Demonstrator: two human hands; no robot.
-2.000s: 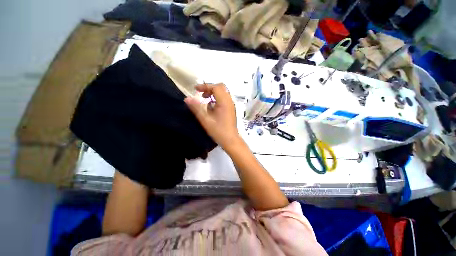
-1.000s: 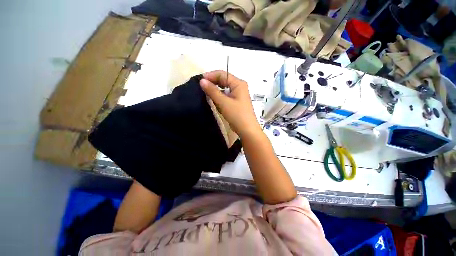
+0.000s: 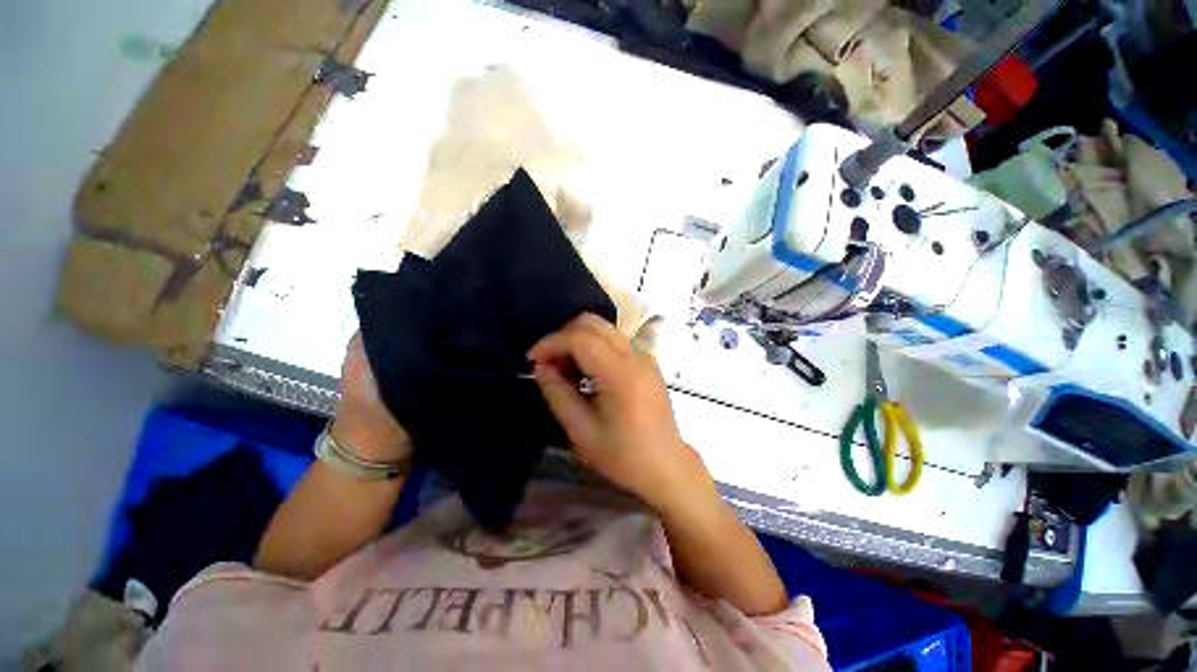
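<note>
A black fabric piece [image 3: 492,295] is held bunched over the table's front edge, close to my chest. My left hand [image 3: 370,404] grips its left side; the fingers are mostly hidden behind the cloth. My right hand [image 3: 597,391] is over the cloth's right side, with a thin tool [image 3: 587,386] held in the curled fingers. A short pale tip shows at the fingertips against the black cloth. A beige fabric piece [image 3: 492,145] lies on the white table behind the black cloth.
A white sewing machine [image 3: 945,282] stands at the right. Scissors with green and yellow handles [image 3: 882,446] and a small black slotted part [image 3: 796,360] lie before it. Worn cardboard [image 3: 197,171] covers the table's left end. Blue crates [image 3: 184,486] sit below the edge.
The black cloth has been gathered smaller and drawn towards my chest. My right hand has come down onto it. My left hand, hidden before, now shows at the cloth's left edge. More beige fabric is uncovered.
</note>
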